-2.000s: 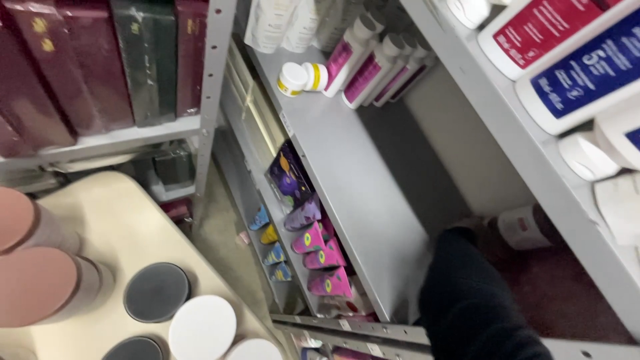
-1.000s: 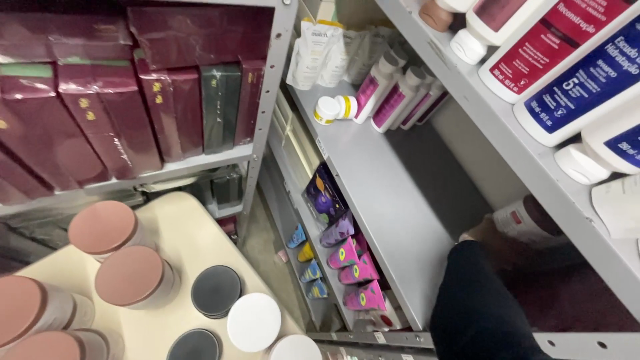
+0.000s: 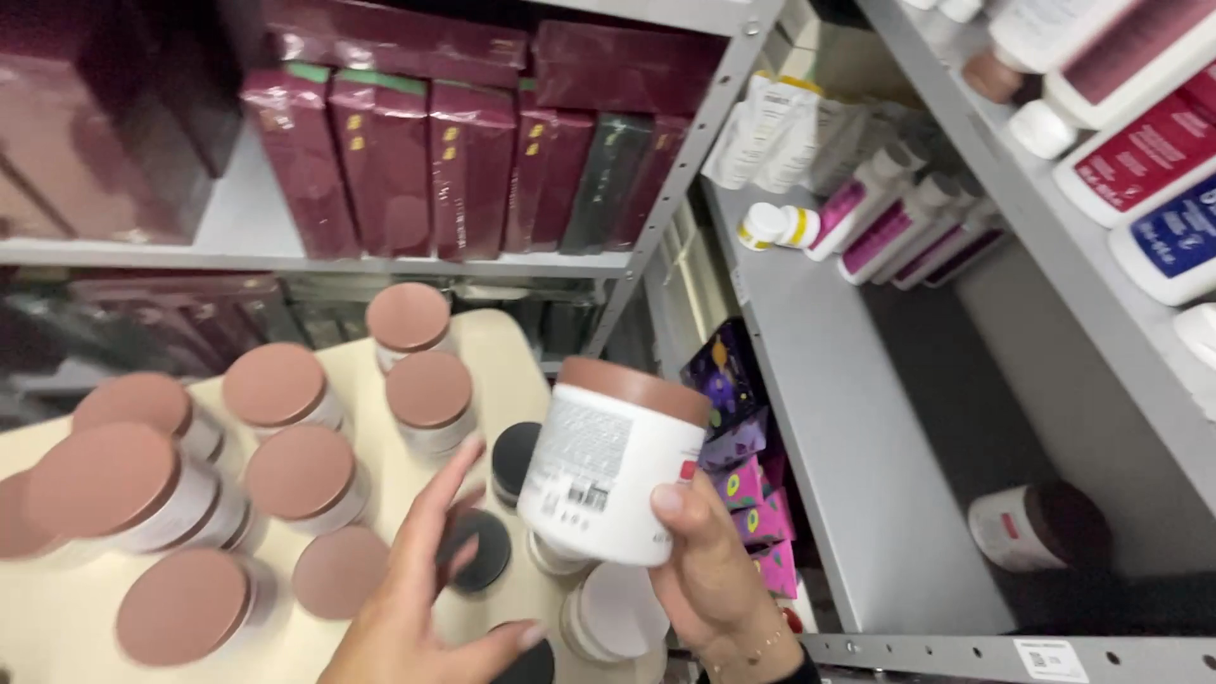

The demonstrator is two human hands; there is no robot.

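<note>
My right hand grips a white plastic jar with a copper-brown lid, tilted, its printed label facing me. Just left of it my left hand is raised with fingers apart, holding nothing, over black-lidded jars. Several copper-lidded jars stand on the cream tabletop to the left. A white-lidded jar is below the held one. Another white jar with a brown lid sits on the grey metal shelf at the right.
Maroon boxes fill a shelf at the back left. White tubes and magenta-labelled bottles stand at the far end of the right shelf, with pink packets lower down. Large bottles rest on the upper right shelf, behind its metal edge.
My right arm, earlier reaching into the right shelf, is now back over the table with a jar in the hand. My left hand has come into view. The view has swung left.
</note>
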